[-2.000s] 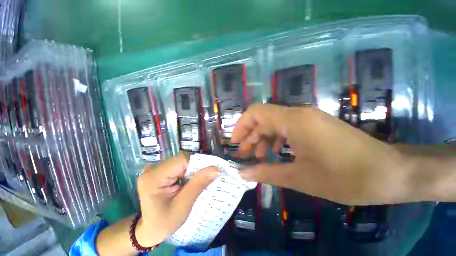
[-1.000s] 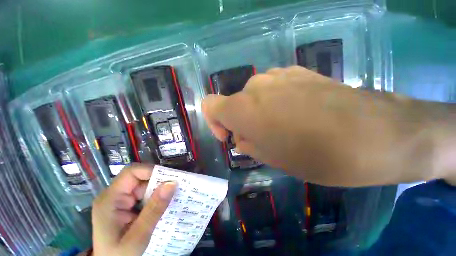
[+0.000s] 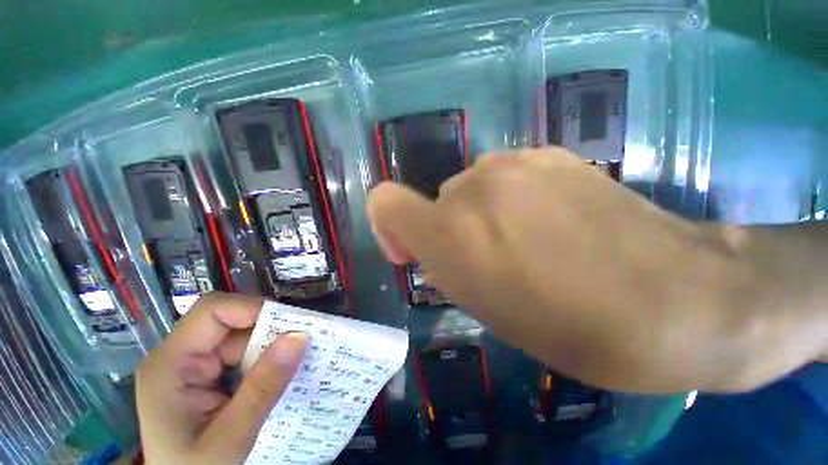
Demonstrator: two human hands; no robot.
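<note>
My left hand (image 3: 204, 390) pinches a white label strip (image 3: 331, 377) with rows of small black print, between thumb and fingers at lower left. My right hand (image 3: 554, 263) is over the fourth phone (image 3: 422, 150) of the far row, back of the hand up, hiding part of that phone. Its thumb is at the phone's left edge; its other fingertips are hidden, so I cannot tell whether it holds a label. The open-backed third phone (image 3: 277, 186), with red side edges and a white patch low inside, lies left of it in the clear blister tray (image 3: 363, 91).
More phones lie in the far row, at left (image 3: 172, 218) and at right (image 3: 590, 113). Near-row phones (image 3: 456, 400) lie below my right hand, partly hidden by it and the strip. Clear ridged tray layers (image 3: 23, 300) stand at the left edge. The bench is green.
My right hand has come away from the strip and moved over the fourth phone, lately staying there. My left hand has shifted left with the strip. The camera view has moved closer to the tray.
</note>
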